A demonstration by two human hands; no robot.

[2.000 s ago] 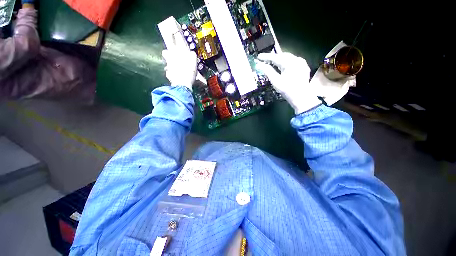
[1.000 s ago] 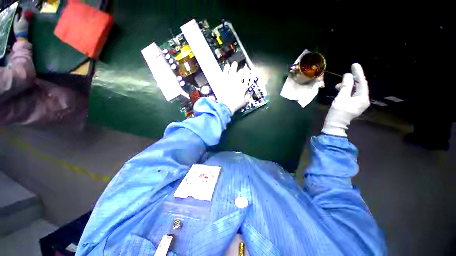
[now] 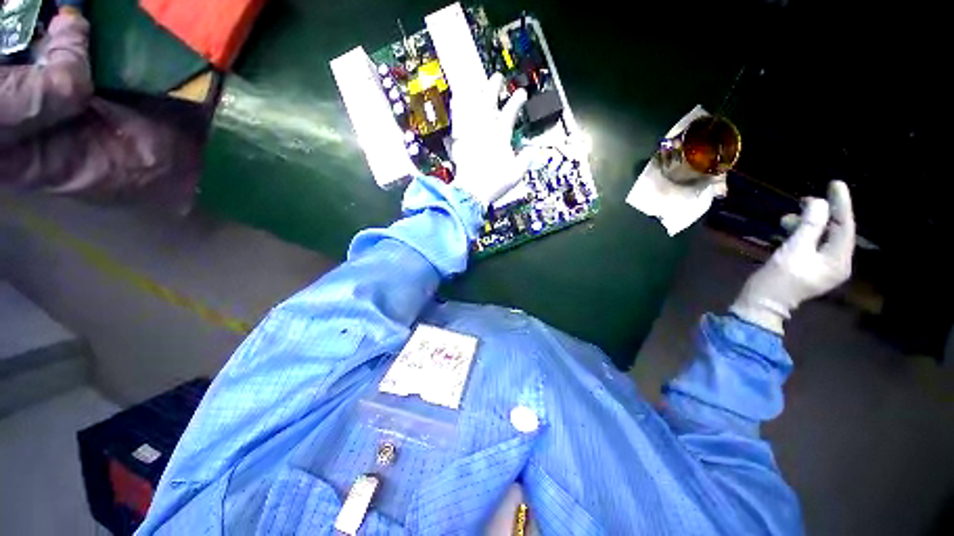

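Observation:
The green power supply board [image 3: 570, 178] lies tilted on the bench, with two long white heat sinks; the left one [image 3: 366, 115] is uncovered. My gloved left hand [image 3: 486, 147] rests over the lower part of the middle heat sink [image 3: 455, 47], fingers apart, hiding parts beneath. My gloved right hand [image 3: 805, 251] is raised off the board, right of the cup, fingers bent and parted; whether it holds a thin tool cannot be told. The liquid cup [image 3: 710, 146] shows amber inside, with a fine dark line above it. It sits on a crumpled white wipe [image 3: 669, 199].
The green bench mat [image 3: 277, 136] has a red-orange pad [image 3: 209, 26] at upper left. Another person's sleeve [image 3: 63, 136] is at far left. A black crate [image 3: 131, 461] stands on the floor at lower left. The right side beyond the cup is very dark.
My left hand has moved from the left heat sink to the middle one. My right hand has left the board and moved right past the cup. The view has also shifted.

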